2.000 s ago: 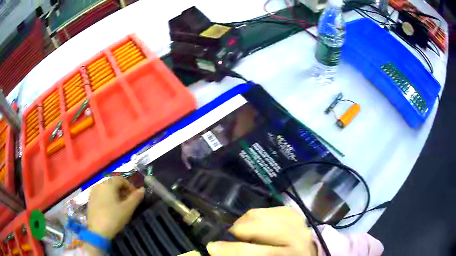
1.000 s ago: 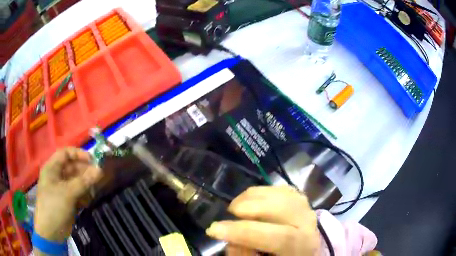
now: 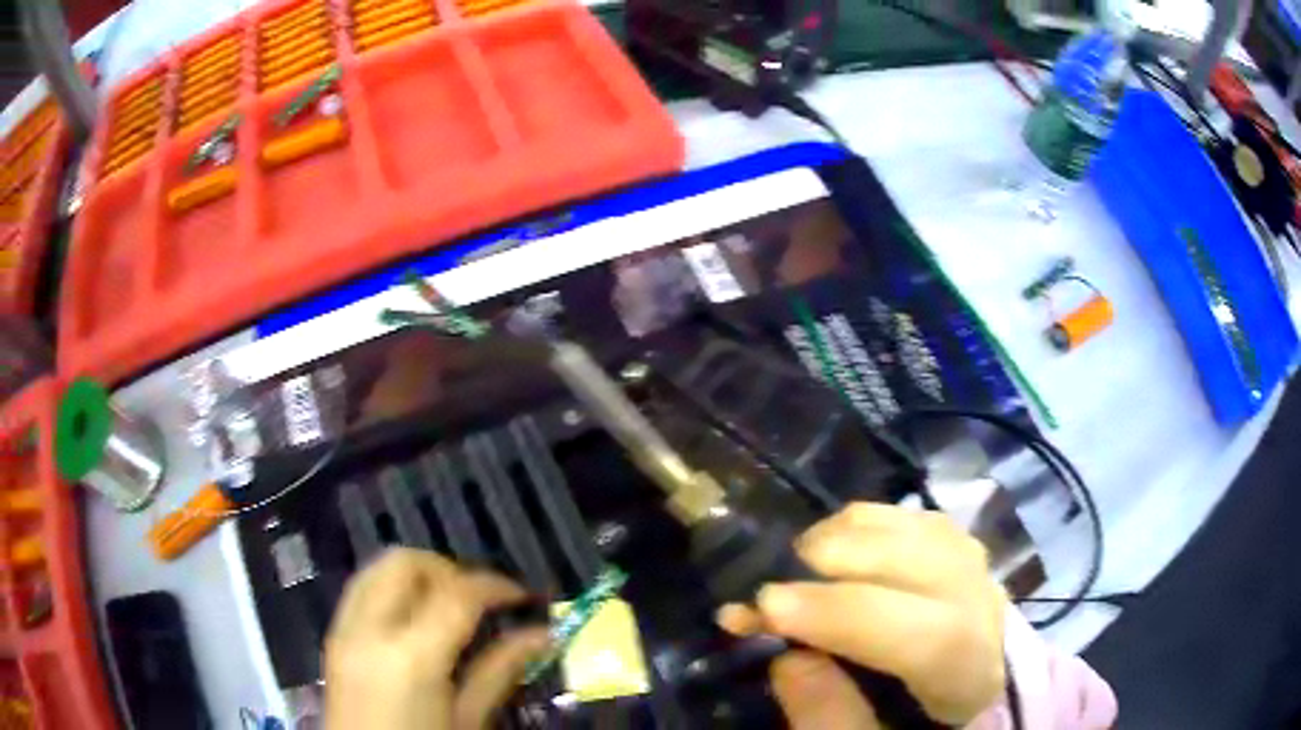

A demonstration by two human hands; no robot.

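Observation:
My right hand [image 3: 892,606] holds the black handle of the soldering iron [image 3: 635,435], whose metal shaft points up and left over the dark mat [image 3: 557,378]. My left hand [image 3: 428,642] is at the bottom, its fingertips at a narrow green circuit board [image 3: 578,620] that lies over the yellow pad [image 3: 605,652]. Other small green boards [image 3: 435,310] lie near the mat's white edge. An orange battery cell [image 3: 191,521] with a thin wire lies at the mat's left.
A red-orange tray [image 3: 414,157] with cells stands at the upper left. A solder spool [image 3: 83,429] and phone [image 3: 153,660] are at the left. A cell with board [image 3: 1080,322], bottle [image 3: 1073,121] and blue bin [image 3: 1206,271] are at the right. The black cord loops right.
My left hand has moved away from the boards near the white edge to the yellow pad, where it is at a board. The view has shifted, showing the phone and the left cell.

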